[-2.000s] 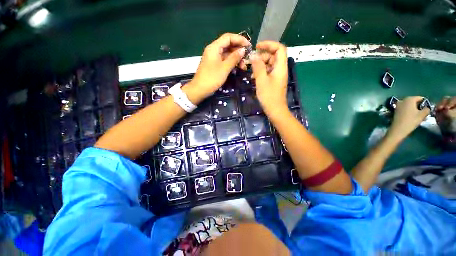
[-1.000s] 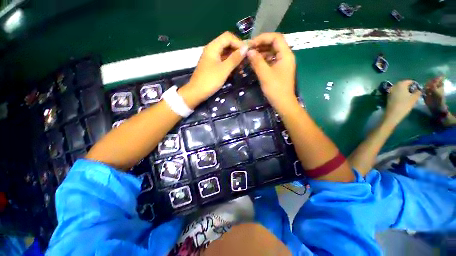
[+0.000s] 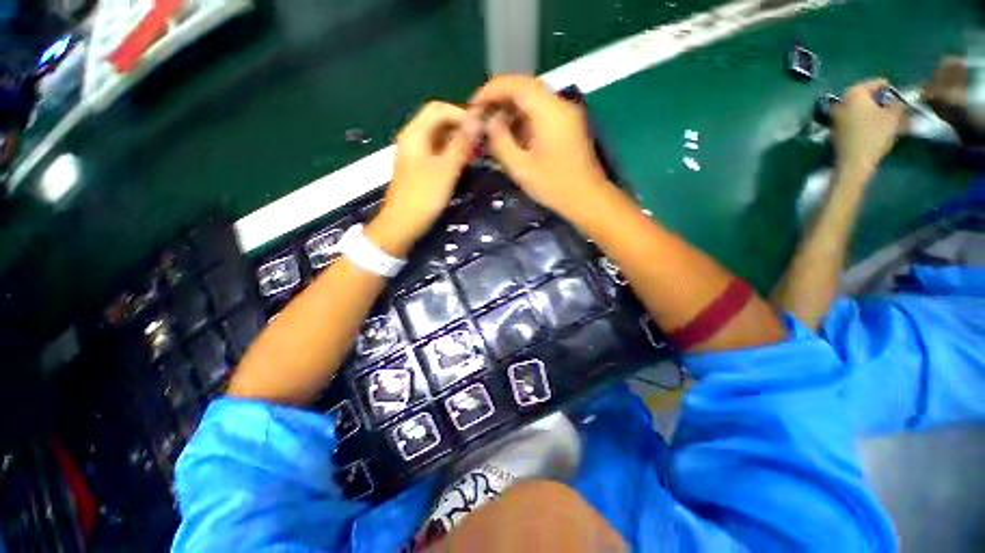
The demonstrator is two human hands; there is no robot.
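Note:
My left hand (image 3: 430, 162) and my right hand (image 3: 545, 146) meet fingertip to fingertip over the far edge of the black blister tray (image 3: 583, 356). Both hands pinch a small part (image 3: 481, 144), which is mostly hidden by the fingers and too blurred to name. Dark housings with bright rims, such as one at the near side (image 3: 470, 404), lie in several tray pockets at left and near me. Small white pieces (image 3: 454, 229) lie loose on pockets just below my hands.
A second dark tray (image 3: 205, 346) lies at left. White specks (image 3: 691, 149) and a dark housing (image 3: 803, 62) lie on the green bench at right. A neighbour's hand (image 3: 864, 124) works there. A pale post (image 3: 511, 38) stands beyond my hands.
The view has turned, so the tray appears tilted and my joined hands appear further left. The white bit seen at my fingertips and the housing beyond them no longer show.

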